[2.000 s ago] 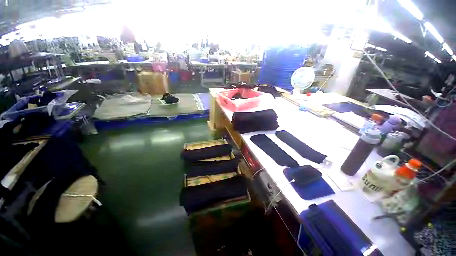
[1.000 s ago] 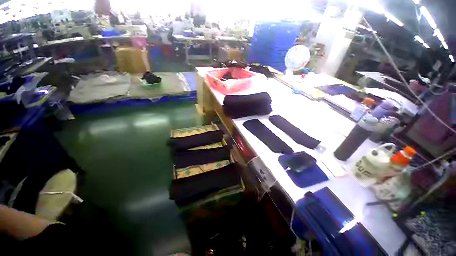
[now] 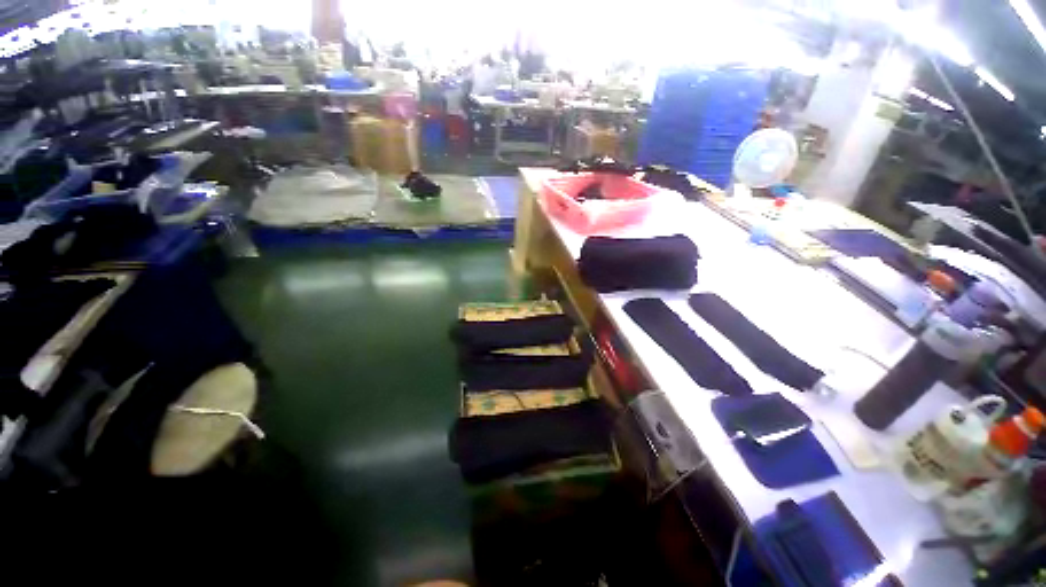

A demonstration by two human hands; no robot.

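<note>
No hand shows clearly. A small skin-toned sliver (image 3: 443,584) is cut off by the bottom edge; what it is cannot be told. Nearest on the right is the dark blue shiny sewing template (image 3: 820,545), cut off at the bottom. Behind it a small dark device (image 3: 771,421) lies on a blue pad (image 3: 791,460). Two long black fabric strips (image 3: 688,344) (image 3: 757,341) lie side by side on the white table (image 3: 763,269). A thick black stacked bundle (image 3: 638,263) lies behind them.
A carton (image 3: 525,401) with black bundles stands on the green floor (image 3: 344,344) left of the table. A pink basket (image 3: 599,206), a fan (image 3: 765,157), a dark thermos (image 3: 906,384) and a white jug (image 3: 946,441) are on the table. A round-topped stool (image 3: 207,420) is at left.
The view swings, so the table and carton shift right in the picture. The bare forearm seen at lower left one second ago is out of view. The fabric pieces keep their places.
</note>
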